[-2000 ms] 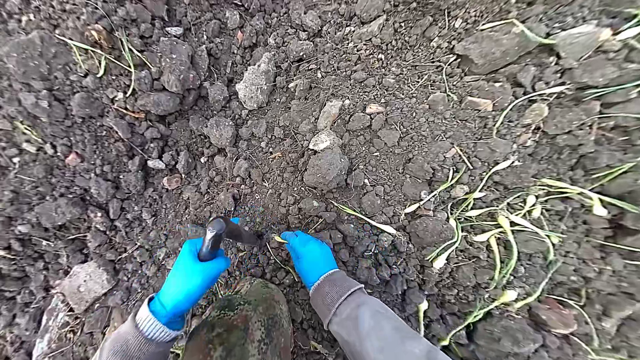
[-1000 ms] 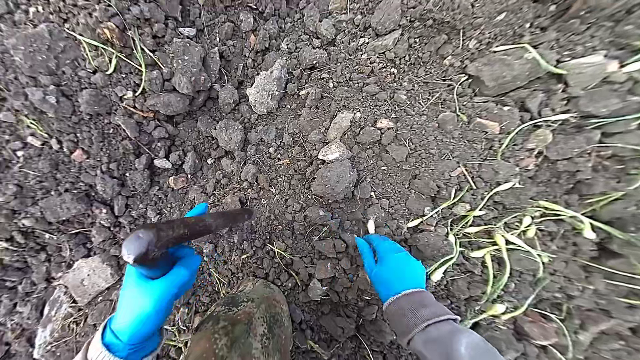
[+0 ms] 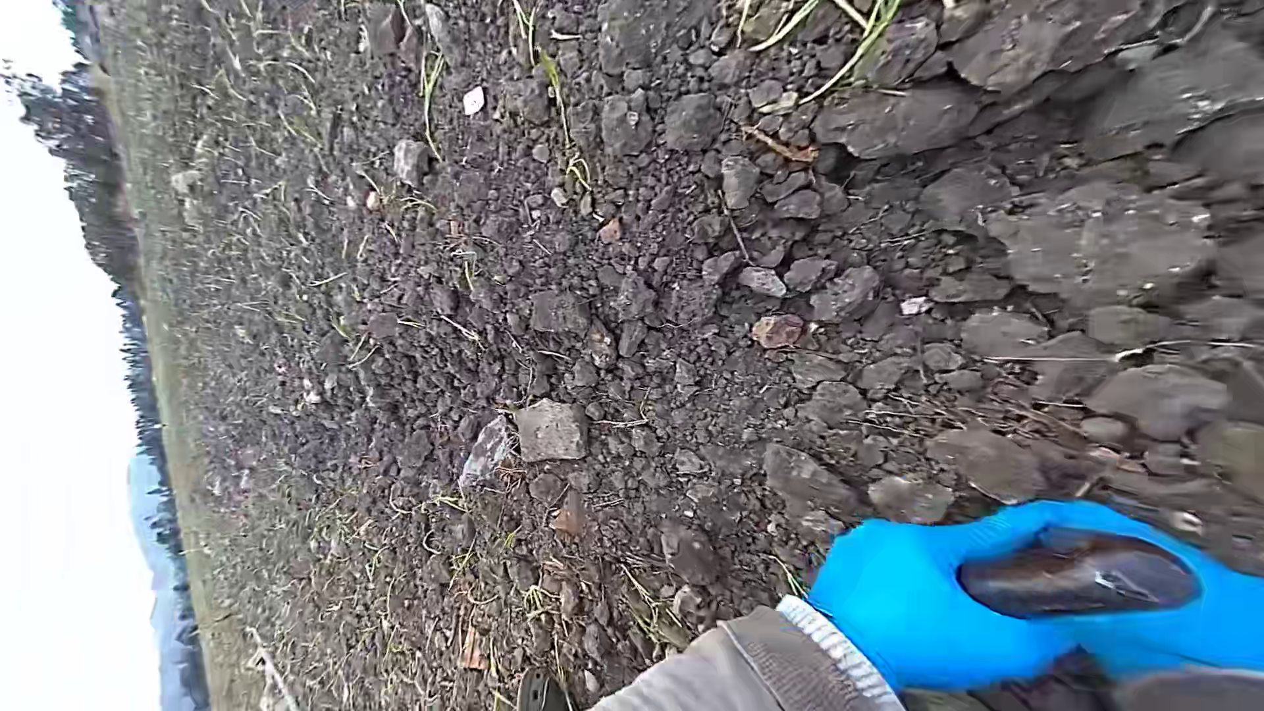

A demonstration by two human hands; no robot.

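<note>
My left hand (image 3: 918, 602), in a blue glove with a white ribbed cuff and a grey-brown sleeve, is at the lower right. It is closed around the dark, rounded handle (image 3: 1081, 575) of a hand tool; the tool's working end cannot be seen. More blue glove reaches the right edge beside the handle, blurred, and whether it belongs to my right hand cannot be told. Green shoots (image 3: 859, 49) lie on the soil at the top right.
Cloddy brown soil (image 3: 652, 326) fills most of the view. A squarish stone (image 3: 551, 431) and a reddish stone (image 3: 778, 332) lie on it. Dark clods (image 3: 1096, 237) are at the right. Trees (image 3: 94, 168) and pale sky (image 3: 49, 346) stand sideways at the left.
The view has swung far to the left, up to the horizon. A second earlier my right hand was by a small pale item on the soil, apart from my left hand, which held the tool.
</note>
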